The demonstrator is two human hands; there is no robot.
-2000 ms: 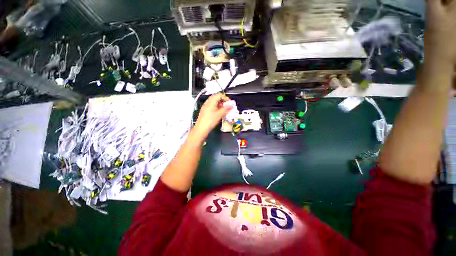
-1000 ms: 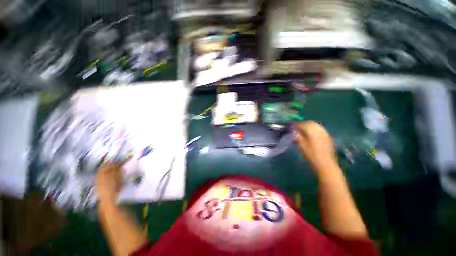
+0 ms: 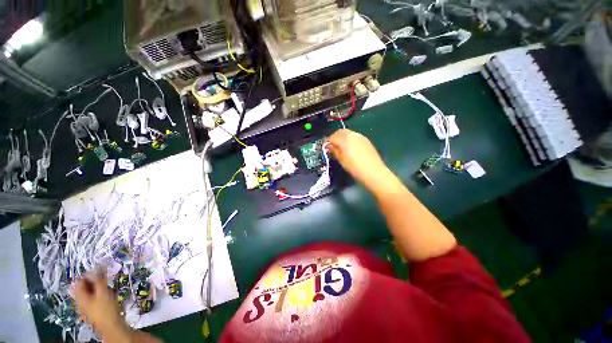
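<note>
The black test fixture (image 3: 302, 191) lies in front of me, with a white socket block (image 3: 278, 162) and a green fixture circuit board (image 3: 313, 155) on it. A yellow-and-black board assembly (image 3: 262, 177) sits at the socket block, and its looped white cord (image 3: 322, 183) runs right to my right hand. My right hand (image 3: 347, 149) is closed at the fixture board's right side, on the cord's end. My left hand (image 3: 96, 299) is blurred over the heap of corded board assemblies (image 3: 111, 244); its fingers and any hold are unclear.
A white sheet (image 3: 218, 261) lies under the heap. A grey metal box (image 3: 181, 37) and a meter (image 3: 329, 87) stand behind the fixture. Another corded assembly (image 3: 445, 151) lies right of the fixture. Stacked white trays (image 3: 530, 104) are at far right. More assemblies (image 3: 127, 134) lie rear left.
The view has turned. My left hand has gone from the fixture to the heap. My right hand has come from the upper right to the fixture board, with the cord now reaching it.
</note>
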